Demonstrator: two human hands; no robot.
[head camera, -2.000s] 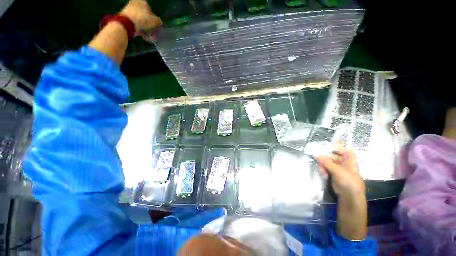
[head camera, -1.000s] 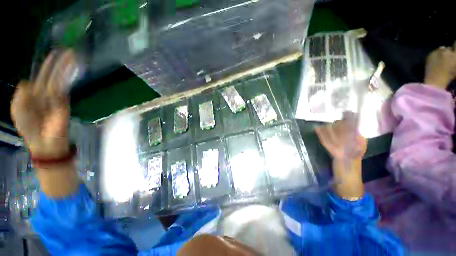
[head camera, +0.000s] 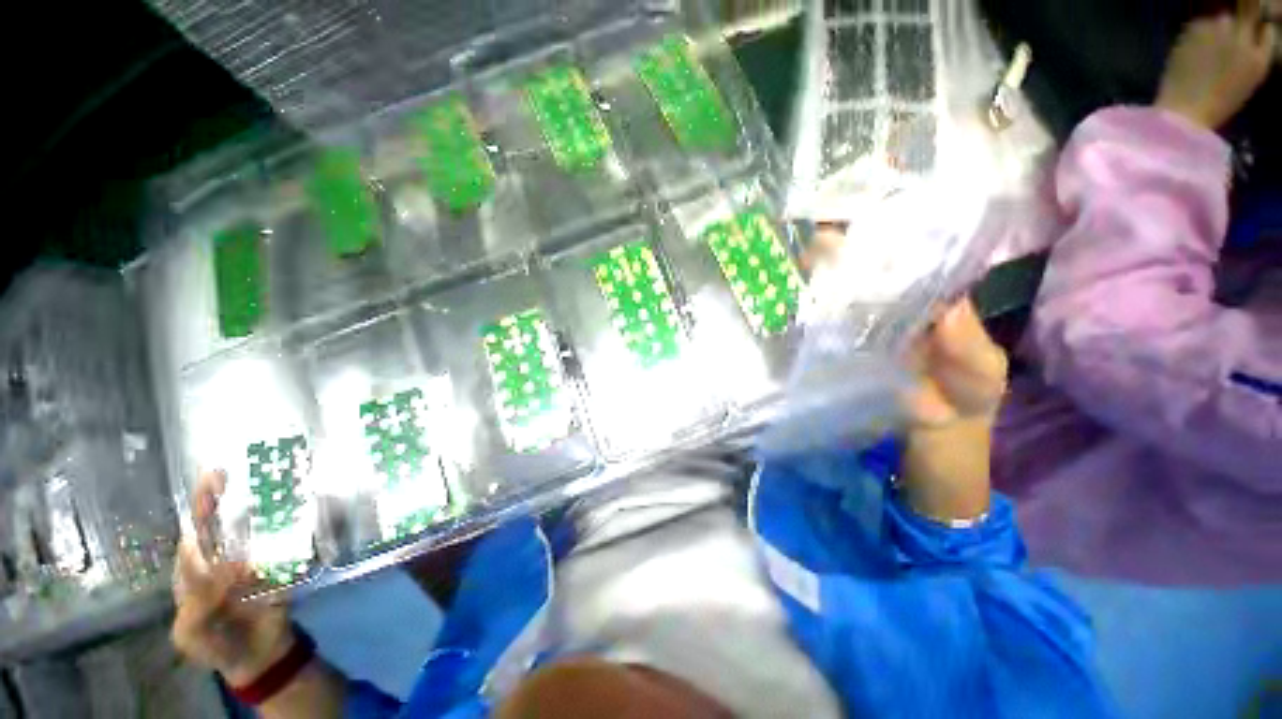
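Note:
A clear blister tray (head camera: 464, 288) is raised and tilted in front of me, with green circuit boards in two rows of pockets. The near-row boards (head camera: 523, 368) show gold or pale pads; the far-left board (head camera: 239, 281) looks plain green. My left hand (head camera: 225, 604), with a red wristband, grips the tray's near left corner. My right hand (head camera: 959, 368) is curled at blurred clear plastic beyond the tray's right side; its grip cannot be made out. The film-covered boards seen earlier are not visible now.
A ridged clear tray stack (head camera: 352, 49) lies beyond the tray. Patterned film sheets (head camera: 879, 84) lie at the far right, beside a small pale object (head camera: 1009, 87). A co-worker's pink sleeve (head camera: 1125, 267) is at the right. Grey-clear plastic (head camera: 70, 421) is at the left.
My left hand has moved from the far side to the near left corner of a tray of green boards. This tray has come close, over the working area. My right hand no longer holds the film piece.

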